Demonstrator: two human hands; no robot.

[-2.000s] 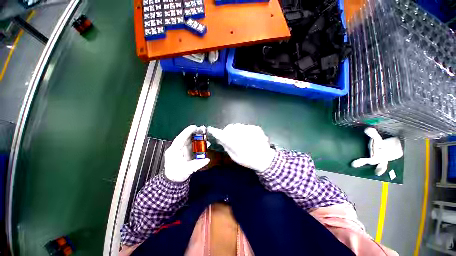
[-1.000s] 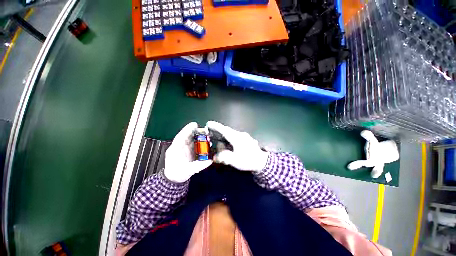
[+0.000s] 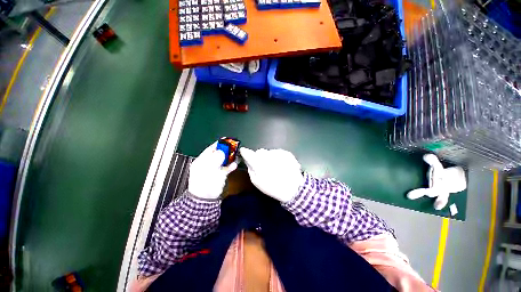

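Observation:
My left hand, in a white glove, holds a coil assembly above my lap. The assembly is tilted, with orange-copper and black showing and a bright blue face on its left side. My right hand, also gloved in white, is just right of the assembly with its fingertips at its edge. Its fingers are bent together; whether it holds a small part I cannot tell.
Blue parts lie in rows on an orange board. Behind are a blue bin of black parts and coil assemblies. Clear trays and a spare glove lie right. The conveyor at left carries two coil assemblies.
The coil assembly has been raised and turned, so a blue face now shows at its left side. My right hand's fingers have closed up beside it. The view has shifted slightly.

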